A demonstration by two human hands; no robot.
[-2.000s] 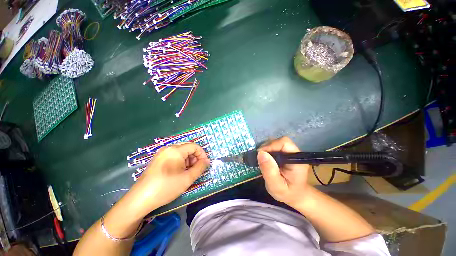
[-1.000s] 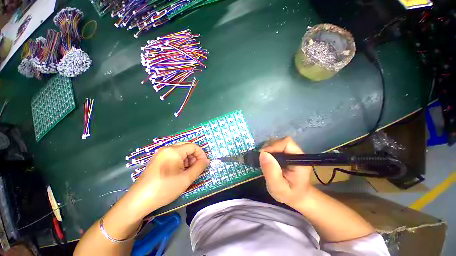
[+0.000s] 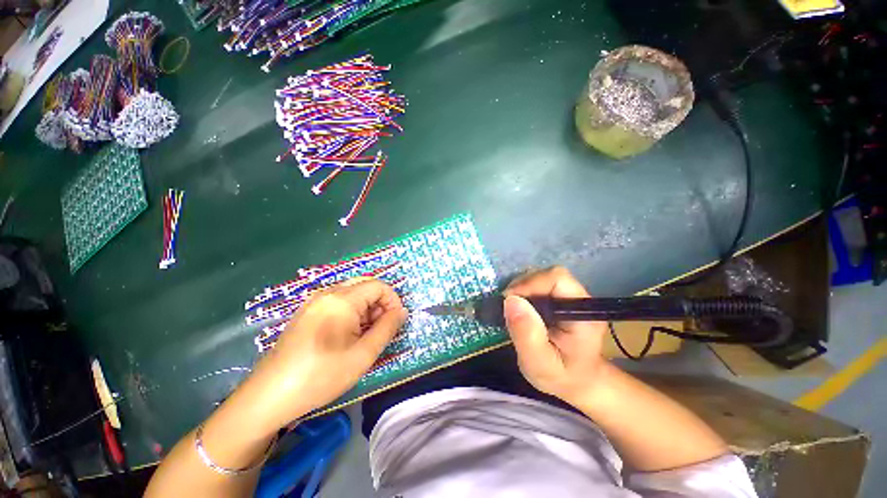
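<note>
My right hand is shut on a black soldering iron; its thin tip points left and meets the light-green PCB panel beside my left fingertips. My left hand lies over the panel's left part with thumb and forefinger pinched together. What they pinch is too small and hidden to tell. Wire leads with white plugs lie on the panel and stick out past its left edge; my left hand covers some of them.
A loose wire pile lies mid-bench. A bare panel and small wire group are at left, tied bundles upper left, wired panels at top. A tip-cleaning pot stands upper right. The black cord curves at right.
Both hands, the iron and the panel keep nearly the same places. The bright glint at the iron's tip looks weaker. The view has shifted very slightly.
</note>
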